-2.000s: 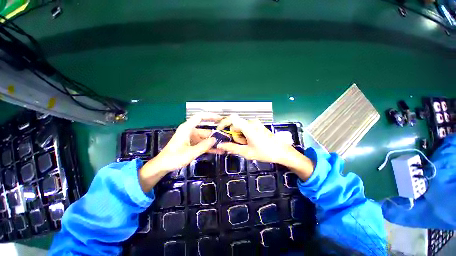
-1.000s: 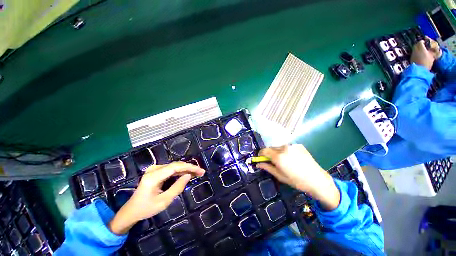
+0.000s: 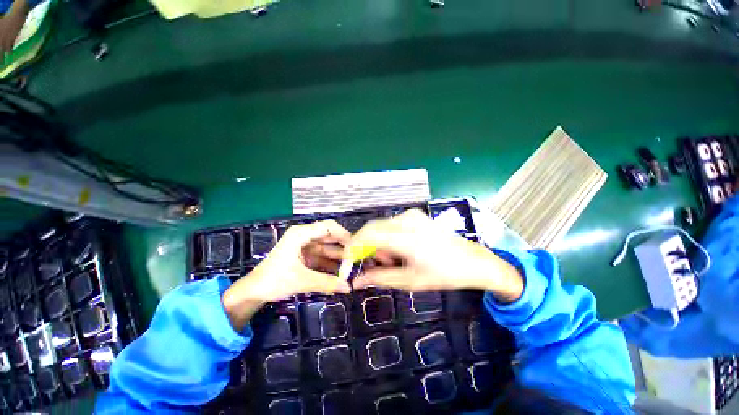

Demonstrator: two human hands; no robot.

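My left hand (image 3: pixel 284 263) and my right hand (image 3: pixel 437 258) meet over the far rows of a glossy black blister tray (image 3: pixel 356 355). My right hand is closed on a slim yellow tool (image 3: pixel 363 253), partly covered by the fingers. A small pale piece (image 3: pixel 346 264) shows between the fingertips of both hands. The fingers hide whatever else is between them, so I cannot tell what my left hand holds. A pale striped sheet (image 3: pixel 360 191) lies flat just beyond the tray.
A larger striped sheet (image 3: pixel 553 186) lies angled at right. Loose black parts (image 3: pixel 646 172) and a power strip (image 3: pixel 668 274) are farther right, beside another person's blue sleeve (image 3: pixel 713 284). A second black tray (image 3: pixel 61 304) and a metal rail with cables (image 3: pixel 89 190) are at left.
One second ago my hands were apart over the tray, with the yellow tool in the right. Now they are together near its far side. The camera view has turned back towards the left.
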